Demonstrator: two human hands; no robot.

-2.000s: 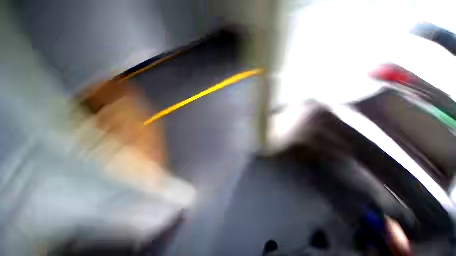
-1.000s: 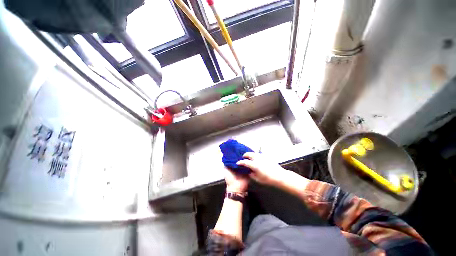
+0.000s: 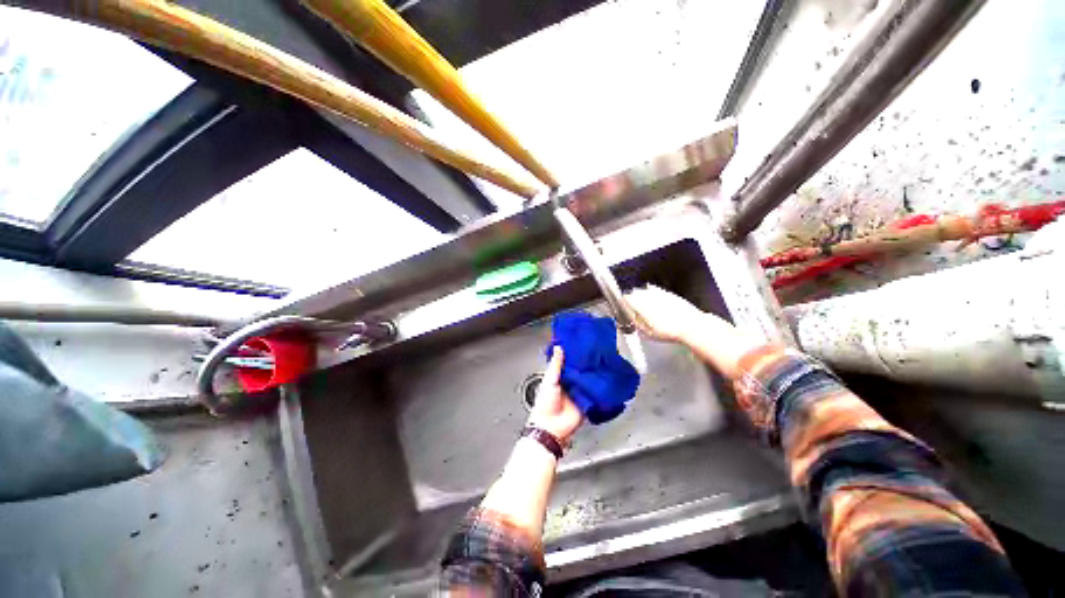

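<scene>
A crumpled blue cloth (image 3: 593,367) is in my left hand (image 3: 555,409), held over the basin of the stainless sink (image 3: 491,461). My left thumb lies on the cloth. A curved faucet (image 3: 598,271) reaches down from the back ledge to just beside the cloth. My right hand (image 3: 660,315) is at the right side of the faucet, near its spout, apart from my left hand. The right fingertips are partly hidden by the faucet, so their grip cannot be told. A pale streak below the spout touches the cloth's right edge.
A second curved faucet (image 3: 251,331) arches over a red cup (image 3: 276,361) at the sink's left. A green oval brush or soap holder (image 3: 508,279) lies on the back ledge. Two long wooden poles (image 3: 432,82) lean behind the sink. Pipes run along the right wall (image 3: 923,129).
The view has moved closer to the sink. My right hand has left the blue cloth and moved to the right faucet. The cloth stays in my left hand and is now near the spout.
</scene>
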